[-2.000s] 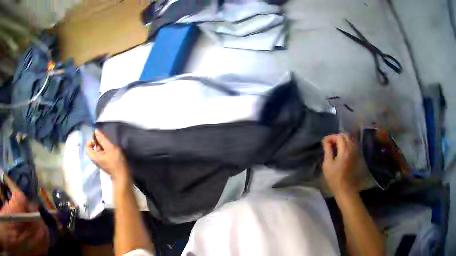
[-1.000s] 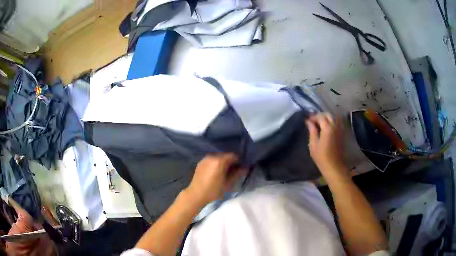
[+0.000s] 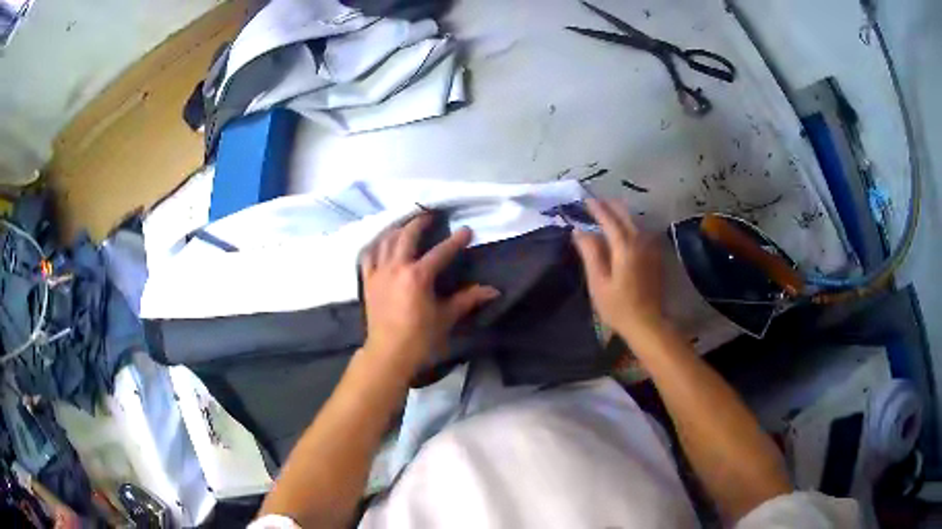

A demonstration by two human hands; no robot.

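Observation:
A dark charcoal garment piece (image 3: 279,339) lies across the padded board in front of me, with white backing (image 3: 269,274) along its far side. The board under it is hidden. My left hand (image 3: 408,294) rests on the dark cloth near the middle, fingers spread, at the edge where dark meets white. My right hand (image 3: 625,269) pinches the piece's right end, where the white and dark layers meet. The steam iron (image 3: 728,263) stands just right of my right hand, untouched, with its brown-orange handle up.
A blue block (image 3: 248,163) is behind the piece. Folded grey and white cloth (image 3: 351,67) lies at the back. Black shears (image 3: 661,50) lie at the back right. A hose (image 3: 897,227) trails from the iron. Blue-grey garments (image 3: 77,310) are heaped at left, with another iron (image 3: 145,508) at lower left.
My left hand went from the cloth's left end to the middle, and its fingers are now spread flat. My right hand stays at the right end. The white backing now lies flatter. The view has shifted.

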